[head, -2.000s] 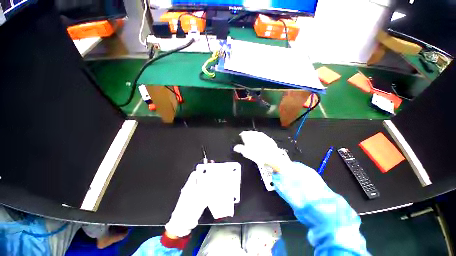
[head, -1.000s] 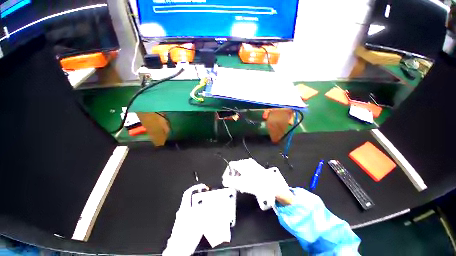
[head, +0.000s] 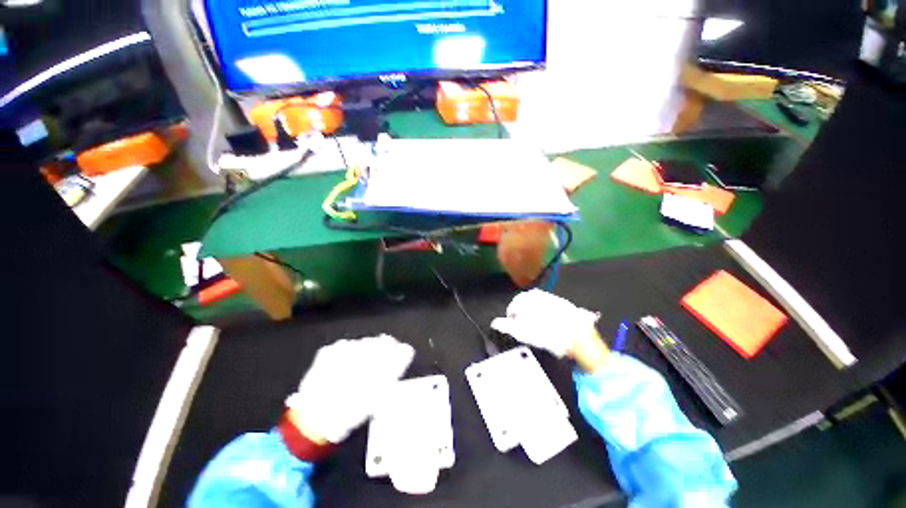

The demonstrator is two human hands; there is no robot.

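Two flat white set-top boxes with dark round feet at their corners lie side by side on the black mat, the left box (head: 411,425) and the right box (head: 515,395). A white tab sticks out from under each near edge. A thin black lead (head: 465,308) runs down to the far edge of the right box. My gloved left hand (head: 353,382) is at the upper left of the left box; its fingers are blurred and its grip is unclear. My gloved right hand (head: 544,322) is just beyond the right box, fingers bent, its grip unclear.
A black remote (head: 687,369), a blue marker pen (head: 621,336) and an orange card (head: 735,313) lie to the right. The raised green shelf (head: 273,220) holds a clipboard with papers (head: 462,177) and a yellow cable (head: 340,198). A monitor (head: 377,40) stands behind. White strips border the mat.
The right box, earlier partly under my right hand, now lies uncovered. My right hand has moved to its far side. My left hand has shifted up and left along the left box. The view has tilted and turned.
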